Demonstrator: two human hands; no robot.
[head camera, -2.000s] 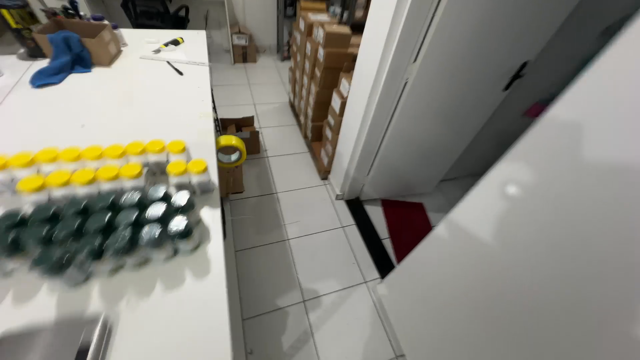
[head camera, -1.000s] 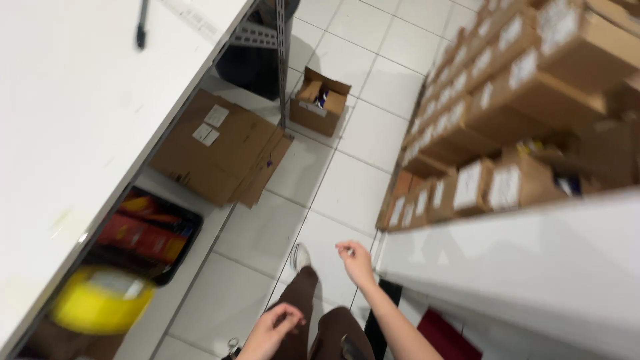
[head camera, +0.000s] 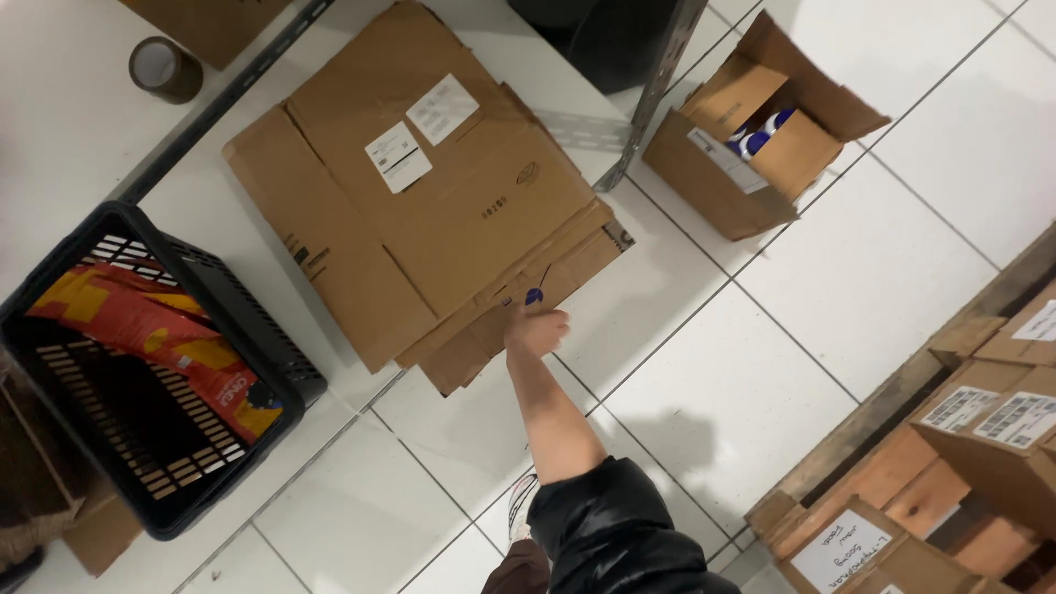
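My right hand (head camera: 538, 328) reaches in from the lower right, bare up to a black sleeve. Its blurred fingers are bent at the lower edge of a stack of flattened cardboard boxes (head camera: 462, 223); whether they grip the cardboard cannot be told. The stack lies on a white low shelf and juts past its edge. Two white labels and printed marks show on the top piece. My left hand is out of view.
A black plastic basket (head camera: 309, 396) with red and yellow packages stands left. Brown tape (head camera: 165, 70) lies upper left. A metal shelf post (head camera: 660, 91) stands beside an open carton (head camera: 701, 181) of blue-capped bottles. Labelled cartons (head camera: 982, 412) sit lower right by a wooden pallet (head camera: 850, 437).
The view has swung down from the tabletop bottles to the low shelf and floor. My right hand has moved to the flattened cardboard; my left hand, visible a second ago, is out of view.
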